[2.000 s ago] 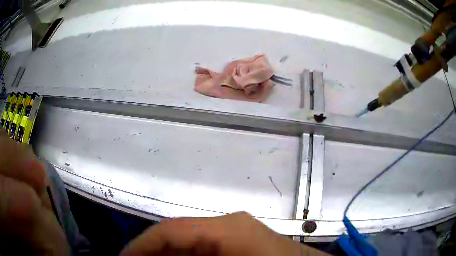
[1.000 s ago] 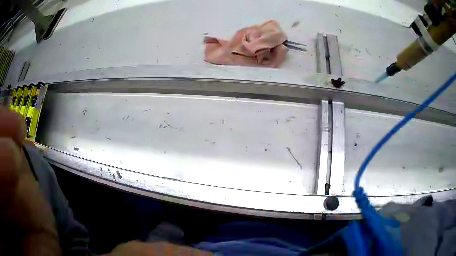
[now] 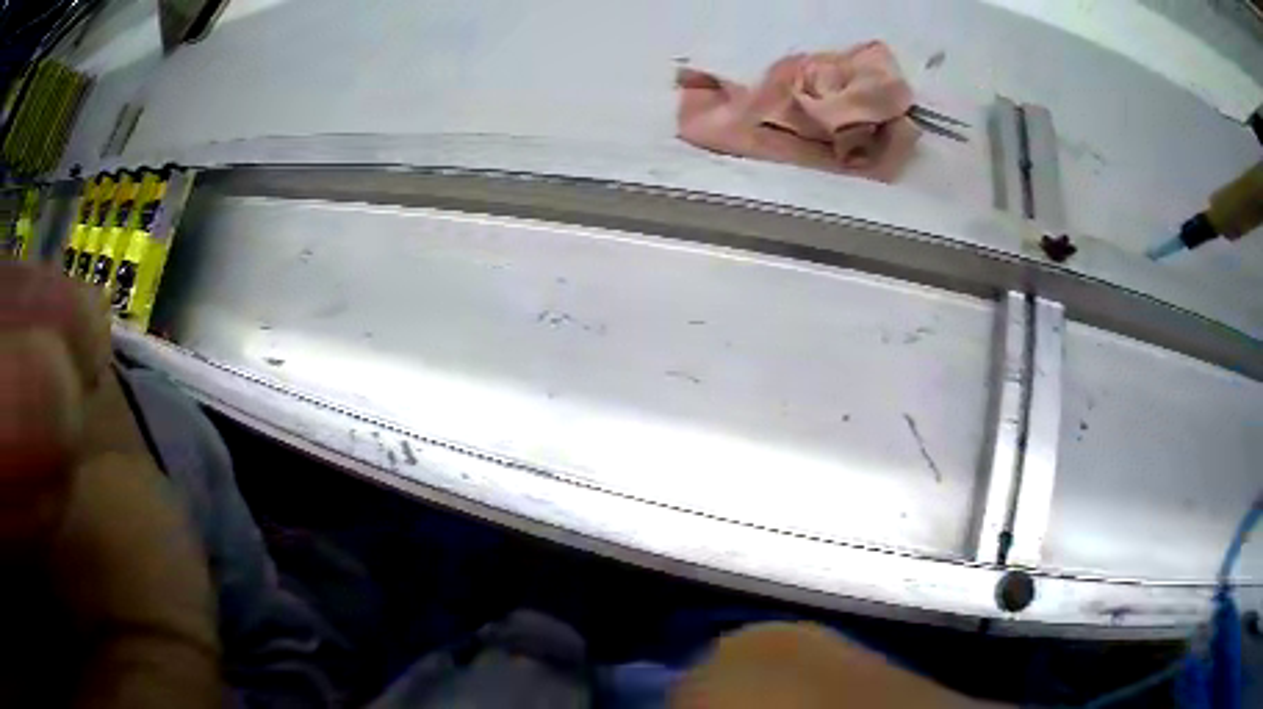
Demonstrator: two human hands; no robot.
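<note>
My left hand (image 3: 83, 513) is large and blurred at the left edge, in front of the boards' near end; its fingertips and any hold are unclear. My right hand (image 3: 803, 672) shows only as a blurred part at the bottom edge, its fingers cut off. A row of circuit boards (image 3: 128, 229) with yellow edges and dark parts sits in the channel at the left. The amber glue gun (image 3: 1235, 205) with a pale-blue tip pokes in at the right edge, touched by no visible hand.
A crumpled pink cloth (image 3: 838, 111) lies behind the long rail (image 3: 554, 208), with thin metal points sticking out. A slotted bracket (image 3: 1021, 429) with a dark knob crosses the channel. A blue strap and cord (image 3: 1219, 644) show bottom right. Yellow-green pieces (image 3: 45, 118) stand upper left.
The view has swung left, so cloth, bracket and gun sit further right and more boards show. My right hand has dropped to the bottom edge. The blue cord has moved toward the right edge.
</note>
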